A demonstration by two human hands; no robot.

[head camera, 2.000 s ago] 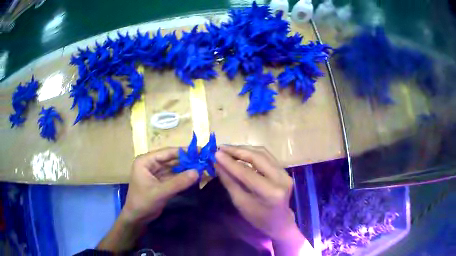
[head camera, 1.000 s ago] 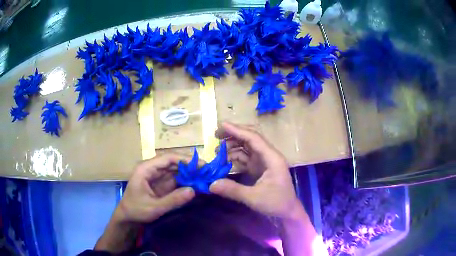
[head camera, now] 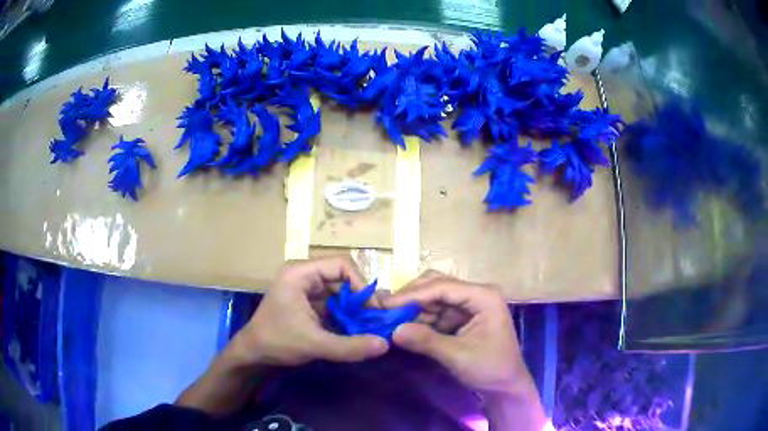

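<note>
A spiky blue hair piece (head camera: 370, 316) is held between both hands just below the bench's front edge, its spikes pointing up. My left hand (head camera: 299, 316) grips its left side, thumb in front. My right hand (head camera: 467, 332) grips its right side, thumb in front and fingers behind. The thumbs nearly meet at the piece's lower edge. The fingers hide parts of it. A small white glue dish (head camera: 349, 195) lies on the stained work pad (head camera: 358, 231), between two yellow tape strips (head camera: 407, 210).
Curved hair sections (head camera: 240, 139) lie in rows at left centre. A heap of joined hair pieces (head camera: 505, 88) lies right of centre. White glue bottles (head camera: 584, 50) stand behind it. A clear screen (head camera: 621, 252) stands at right, a parts bin (head camera: 619, 391) below, a blue tray (head camera: 156, 353) lower left.
The view has shifted, so the bench things appear further right. The hands have tilted and turned the hair piece, and my right fingers have closed in behind it.
</note>
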